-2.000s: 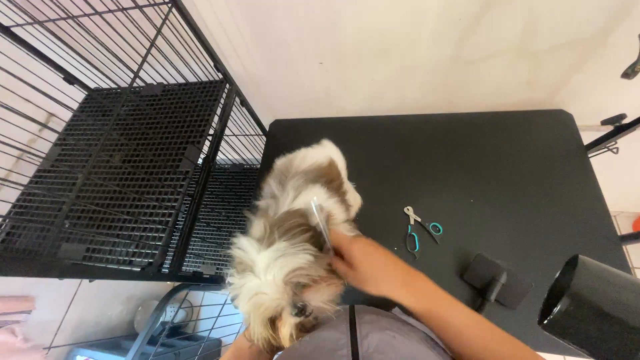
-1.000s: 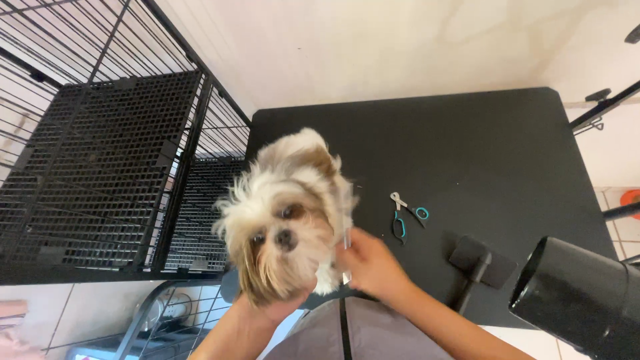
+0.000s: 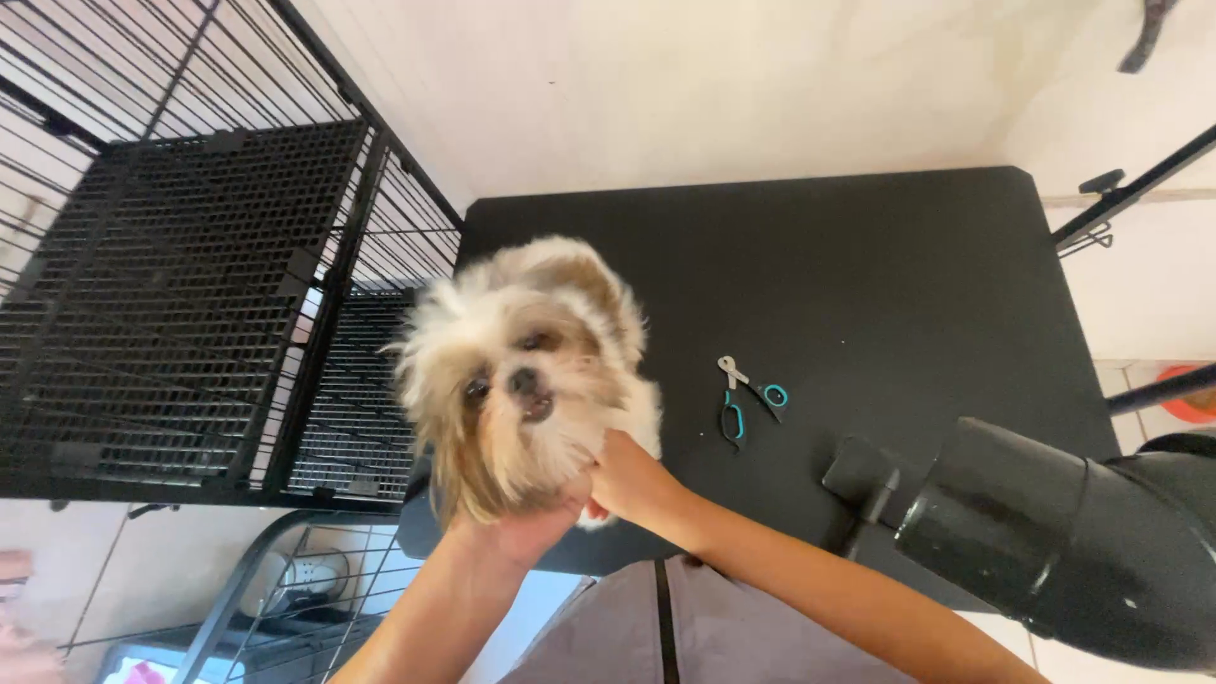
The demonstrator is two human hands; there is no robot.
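A small long-haired white and tan dog [image 3: 570, 332] is on the black grooming table [image 3: 855, 285] at its left end, its face turned up and its mouth slightly open. My left hand [image 3: 541, 522] is under its chin, the fingers partly hidden in the fur. My right hand [image 3: 627, 480] is at the dog's neck and chest, its fingertips hidden; whether it holds anything does not show. Pet nail clippers [image 3: 736, 375] with teal and black handles lie spread on the table, right of the dog. Further right rests a slicker brush [image 3: 864, 480].
A black wire cage [image 3: 190, 285] stands along the left. A large black dryer nozzle [image 3: 1007, 513] reaches over the table's near right corner. A black metal arm [image 3: 1140, 195] is at the right edge. The wall [image 3: 712, 95] borders the table's far side.
The dog's head, bent down two seconds ago, has turned up to face the camera. My right hand has moved from its shoulder to below its chin. The slim metal tool seen there earlier no longer shows.
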